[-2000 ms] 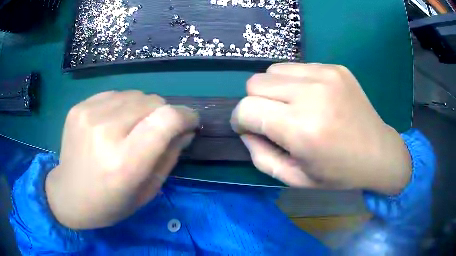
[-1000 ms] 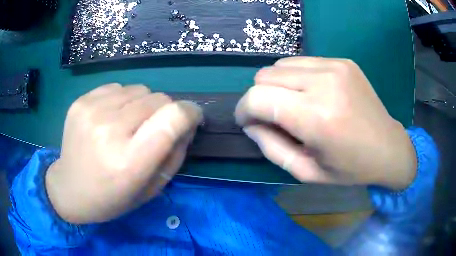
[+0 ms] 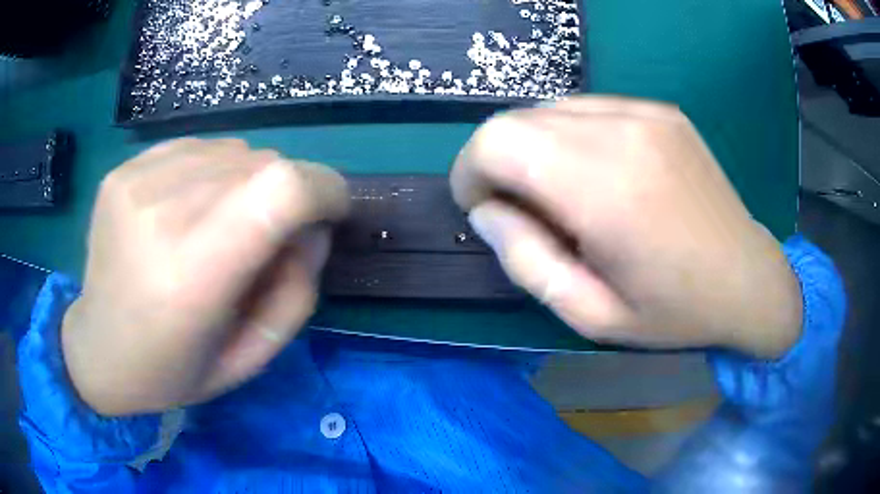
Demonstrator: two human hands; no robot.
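Observation:
The black bar-shaped housing [image 3: 415,270] lies lengthwise on the green mat, with faint lettering and two small spots with a metallic glint near its middle. Its ends are hidden by my hands. My left hand [image 3: 203,260], bare and blurred, is curled over its left part, fingertips bent down; I cannot tell whether it holds a fastener. My right hand [image 3: 608,222] is curled over its right part, its fingertips by the right spot; whether a fastener is between them is hidden. Small shiny metal fasteners [image 3: 511,66] are scattered in the black parts tray [image 3: 309,112] just beyond.
Another black housing [image 3: 27,174] lies at the left edge on the green mat [image 3: 690,58]. A dark object [image 3: 48,27] is at the top left. A dark rail or frame [image 3: 838,37] stands beyond the bench's right edge. My blue coat front is below.
My left hand has moved left along the housing, uncovering a spot near its middle. My right hand has shifted slightly up. The tray and housing sit slightly higher in view.

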